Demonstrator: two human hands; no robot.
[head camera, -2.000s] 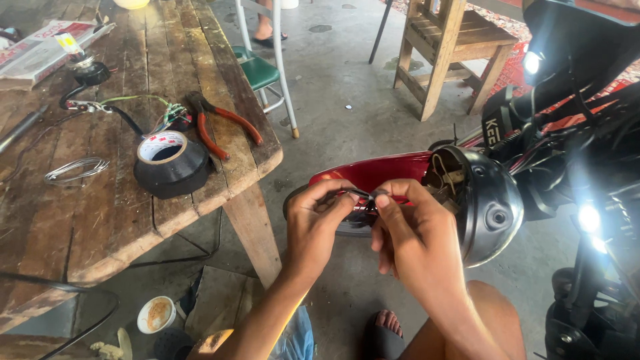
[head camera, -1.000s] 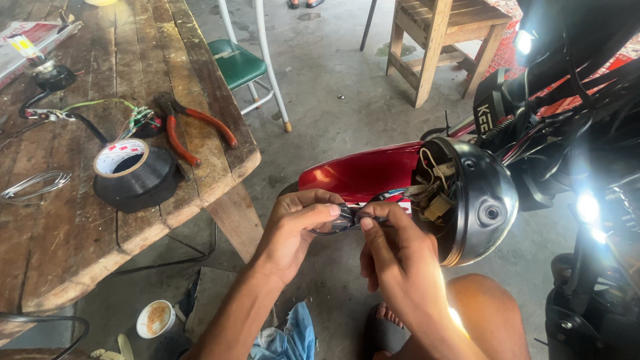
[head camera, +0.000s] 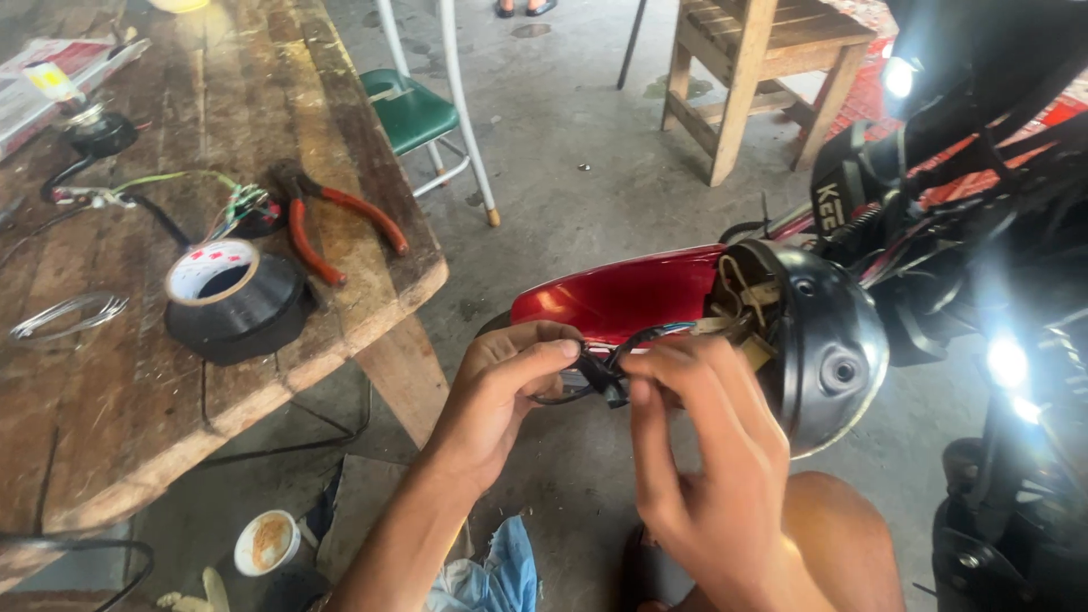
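Note:
Between my hands is a black taped wire bundle, in front of a red motorcycle fender. My left hand pinches its left part between thumb and fingers. My right hand has its fingertips at the bundle's right side; how firmly they grip is hard to tell. Wires run from there into the open black headlight housing, where beige connectors show. On the wooden table lie a roll of black tape, red-handled pliers and an LED bulb with wiring.
A coil of thin wire lies on the table. Beyond stand a green-seated chair and a wooden chair. Below are a cup and blue cloth. Motorcycle parts with bright lights fill the right. A person's feet show far off.
My right fingers have spread and shifted on the dark wiring, and more of the black bundle shows between my hands. The wires running into the headlight housing, hidden at first, are now in sight.

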